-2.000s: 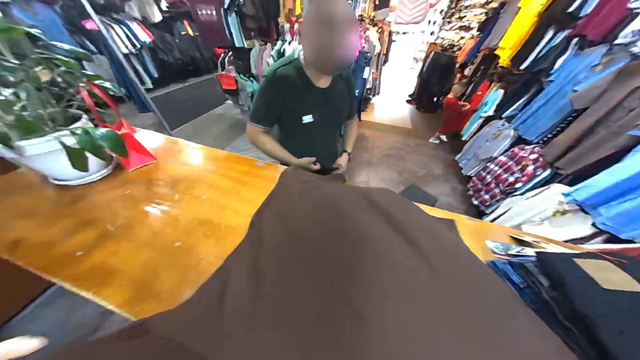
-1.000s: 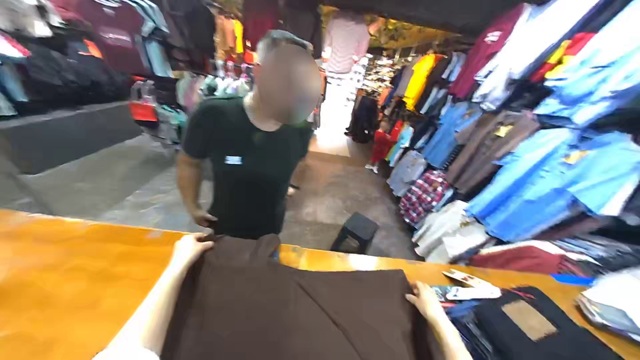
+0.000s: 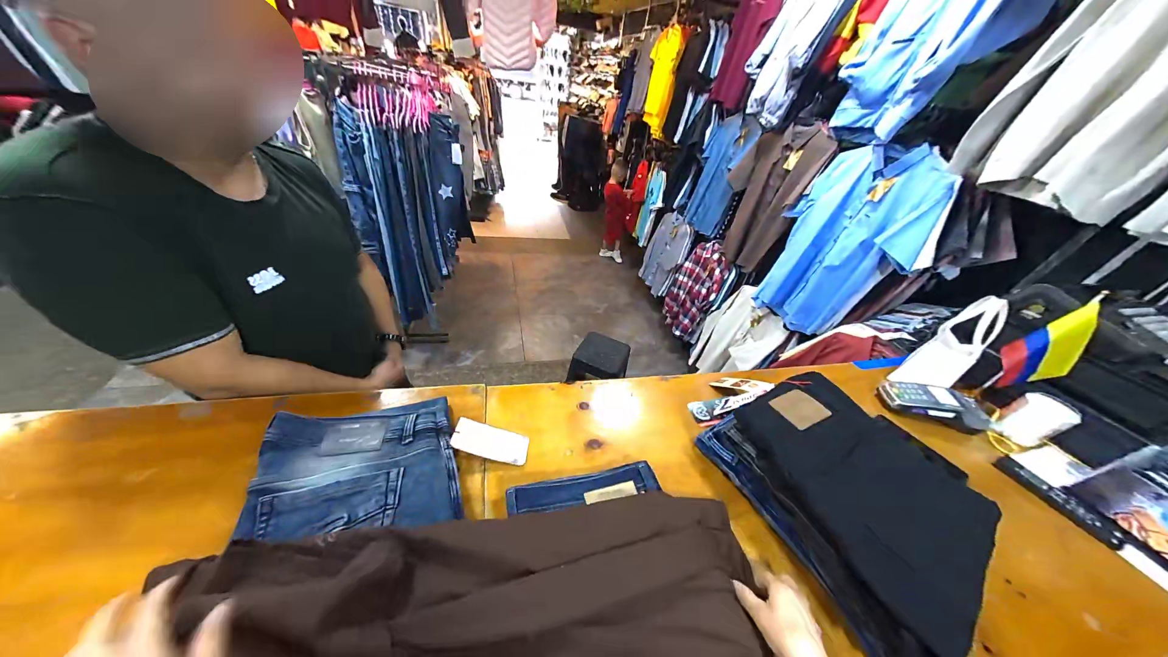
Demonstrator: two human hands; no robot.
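A dark brown cloth garment (image 3: 511, 575) lies bunched and partly folded across the near side of the wooden counter (image 3: 82, 474). My left hand (image 3: 151, 625), blurred, is at its left end with fingers spread; whether it grips the cloth is unclear. At the right edge, my right hand (image 3: 780, 611) touches the garment with the thumb against it, its grip also unclear. Beyond the garment lie folded blue jeans (image 3: 356, 474) with a white tag (image 3: 490, 442) beside them, and a second pair of blue jeans (image 3: 584, 488), mostly covered by the brown cloth.
A stack of folded trousers, black on top (image 3: 876, 502), sits to the right of my right hand. Farther right are a card terminal (image 3: 931, 401) and a small striped flag (image 3: 1049, 347). Across the counter stands a person (image 3: 182, 246). Behind are clothes racks and a black box (image 3: 598, 356).
The brown garment, spread out wide before, has come down nearer to me in a narrower bundle. The blue jeans beyond it now show. The view has moved closer to the person across the counter.
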